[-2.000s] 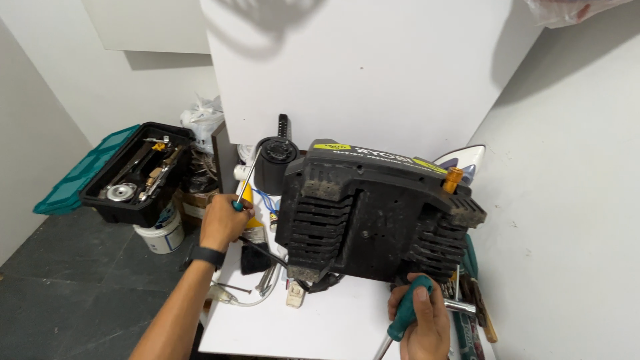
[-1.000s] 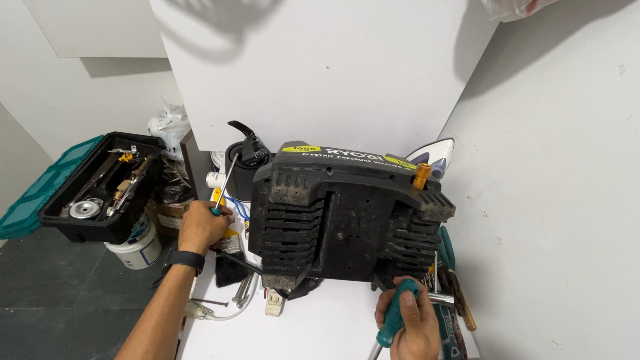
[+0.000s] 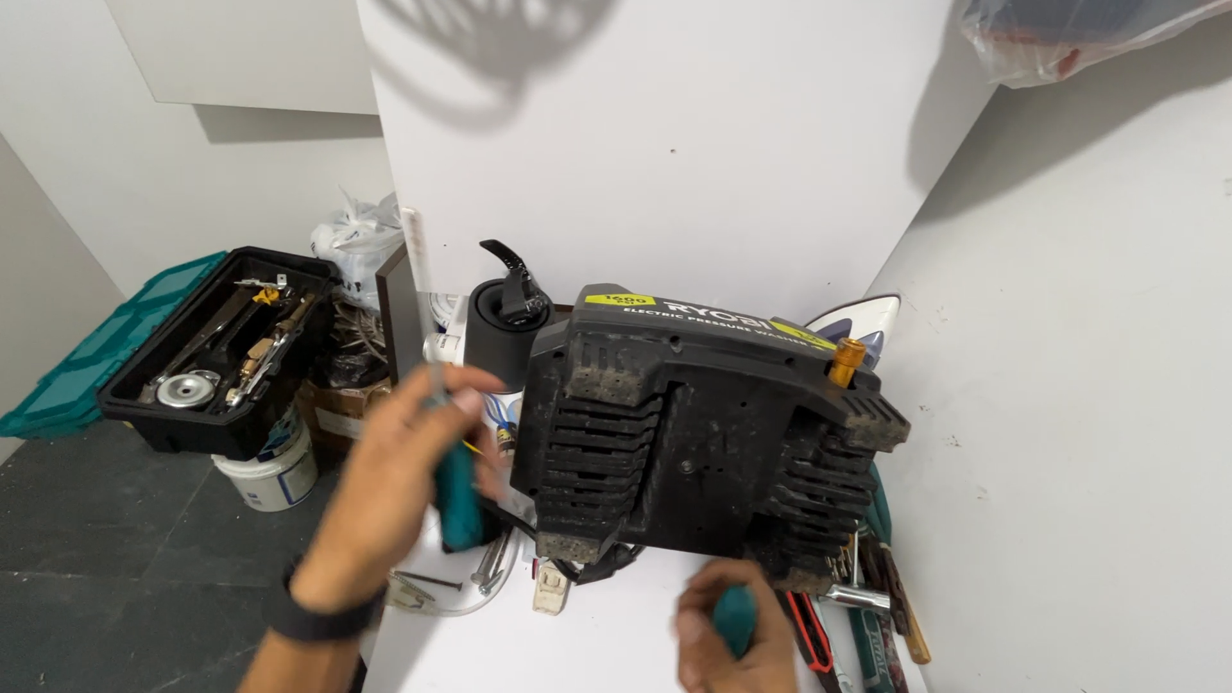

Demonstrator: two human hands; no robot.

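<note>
A black Ryobi electric pressure washer [image 3: 712, 452] rests on the white table with its ribbed underside facing me and a brass-coloured fitting [image 3: 847, 363] at its upper right. Left of it, my left hand [image 3: 414, 452], blurred, holds a screwdriver [image 3: 458, 496] by its teal handle, with the shaft upward. Below the washer my right hand [image 3: 736, 630] is closed around a second teal-handled screwdriver [image 3: 734, 621]; its shaft is hidden. Neither hand plainly touches the washer.
An open black toolbox [image 3: 217, 351] with tools sits on the left, above a white bucket [image 3: 268, 476]. A black cylindrical container [image 3: 507, 332] stands behind the washer's left end, a clothes iron [image 3: 861, 322] behind its right. Long screws [image 3: 491, 563], a plug [image 3: 551, 587] and hand tools [image 3: 890, 597] lie around.
My left hand has come nearer with its screwdriver, whose shaft has turned more upright. My right hand has shifted left, and its screwdriver now shows only the handle.
</note>
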